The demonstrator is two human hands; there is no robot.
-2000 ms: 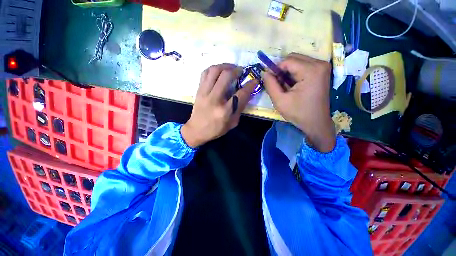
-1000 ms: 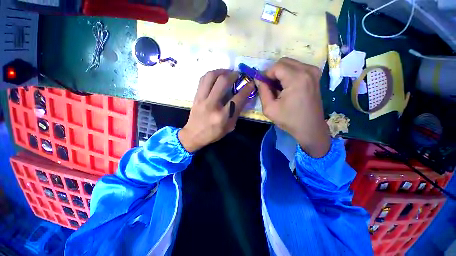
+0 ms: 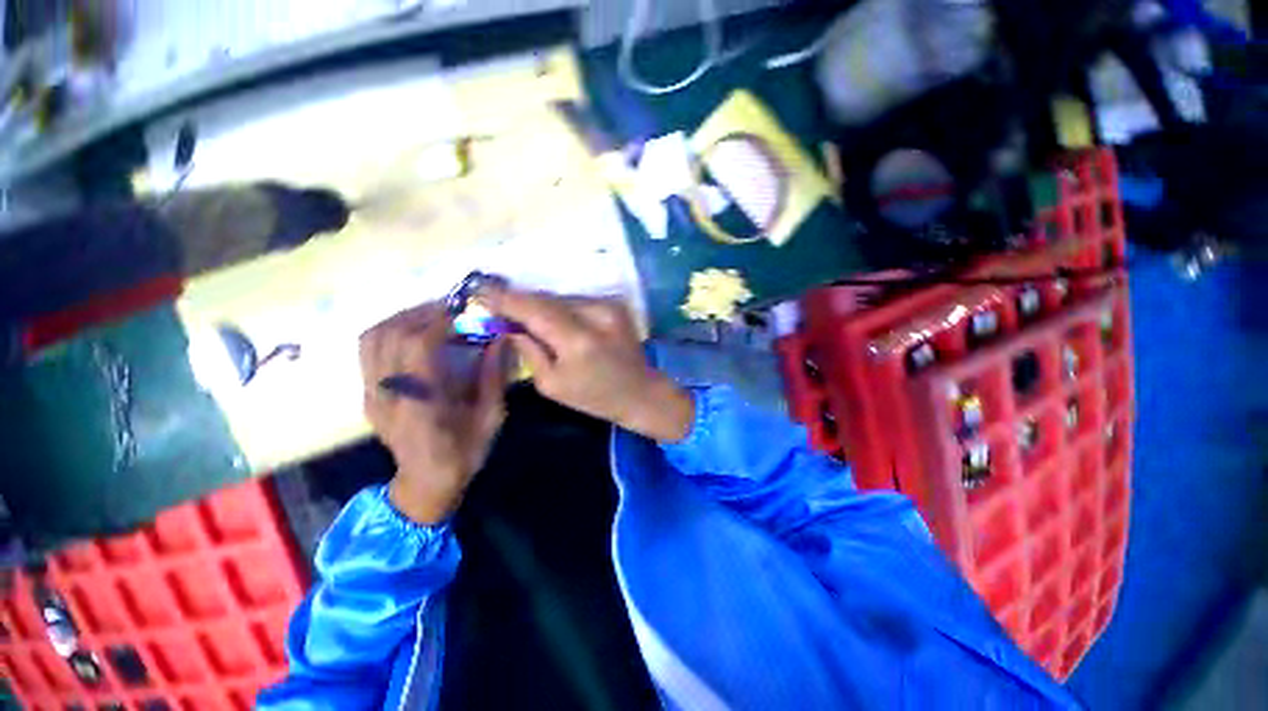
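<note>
The picture is blurred. A small watch case [image 3: 473, 308], dark-rimmed with bright shiny parts inside, is between my hands over the pale board [image 3: 292, 417]. My left hand [image 3: 438, 396] holds it, with a dark cover on one finger. My right hand [image 3: 591, 358] has its fingertips at the case's right side. A small purple patch shows between the hands; I cannot tell if it is the tweezers. A dark display module [image 3: 239, 354] with a short flex tail lies on the board to the left.
A dark and red tool [image 3: 167, 250] reaches in from the left. A blurred battery [image 3: 463, 156] lies at the back. To the right are white paper [image 3: 656, 181], a tape roll [image 3: 716, 229] and a yellow crumbly lump [image 3: 715, 295]. Red trays stand right [image 3: 946, 514] and lower left [image 3: 209, 556].
The view has swung right, showing more of the right trays. My hands stay together at the case. The blue-purple tweezers seen in my right hand before no longer show clearly.
</note>
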